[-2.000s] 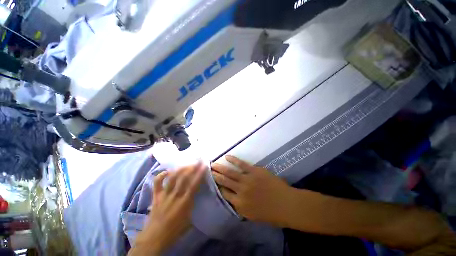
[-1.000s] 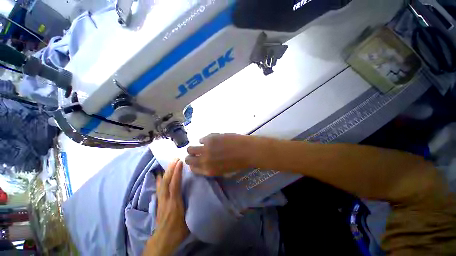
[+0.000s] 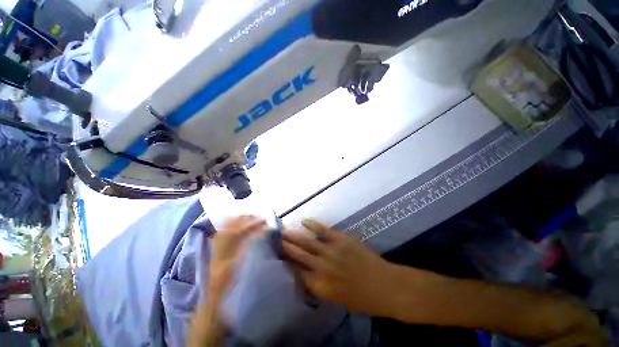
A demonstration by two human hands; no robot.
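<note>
A light blue-grey garment piece (image 3: 146, 261) lies bunched below the needle area and hangs over the table's front edge. My left hand (image 3: 227, 261) is on the cloth just below the presser foot area, blurred, its fingers bent at a raised fold. My right hand (image 3: 326, 261) holds the fold's right side, fingertips at the cloth edge. The white sewing machine (image 3: 203, 101) with "JACK" lettering stands above both hands. The dark cylindrical fitting (image 3: 237, 183) is near the needle. The needle tip and seam are lost in glare.
A yellowish open box (image 3: 521, 88) with small pale items sits at the upper right, with dark looped scissors (image 3: 589, 71) beyond it. A ruler strip (image 3: 434, 179) runs along the table's front edge. Heaped blue-grey cloth (image 3: 30, 173) lies at the left. Loose scraps lie at the lower right.
My right hand has moved down and right from beside the needle area. My left hand has moved up, and the cloth between the hands is now lifted in a blurred fold.
</note>
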